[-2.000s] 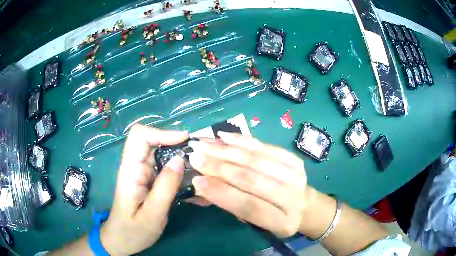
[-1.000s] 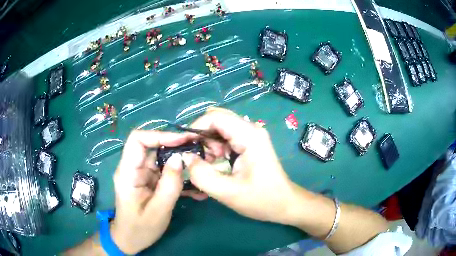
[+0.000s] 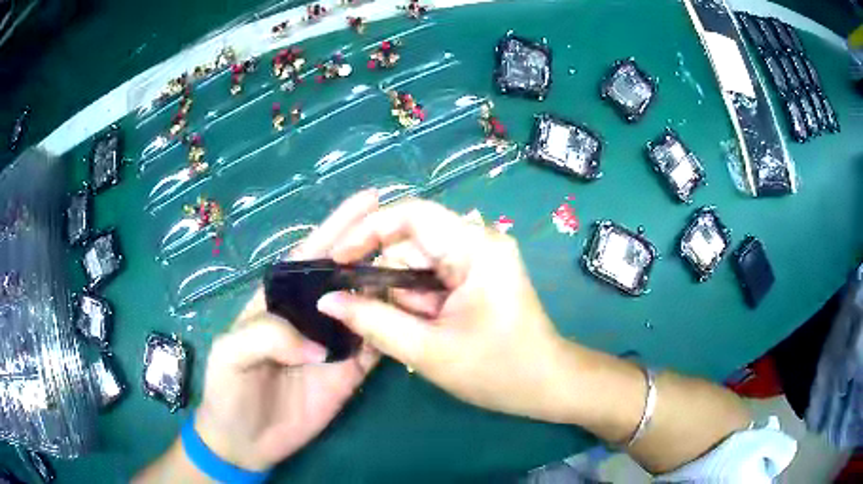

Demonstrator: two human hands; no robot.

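Note:
A watch housing (image 3: 305, 301), turned with its plain black face up, is held in front of me, low and left of centre. My left hand (image 3: 284, 383) holds it from below and the side. My right hand (image 3: 445, 307) has its thumb against the housing's face. A slim dark tool, likely tweezers (image 3: 402, 277), lies within the right hand's fingers and reaches along the housing's upper edge. The fingers hide part of the housing and the tool's far end.
A clear blister tray (image 3: 312, 180) with red-gold parts (image 3: 405, 109) lies beyond my hands. Other housings (image 3: 620, 256) lie right and left. Stacked trays (image 3: 43, 350) stand at left. A plain dark unit (image 3: 754, 271) and a long strip (image 3: 748, 104) lie right. A person's sleeve (image 3: 842, 369) shows at right.
The housing has turned from its inner side to its plain black face. The left hand has opened out beneath it. The slim tool has come down across the housing's upper edge. The view has shifted slightly.

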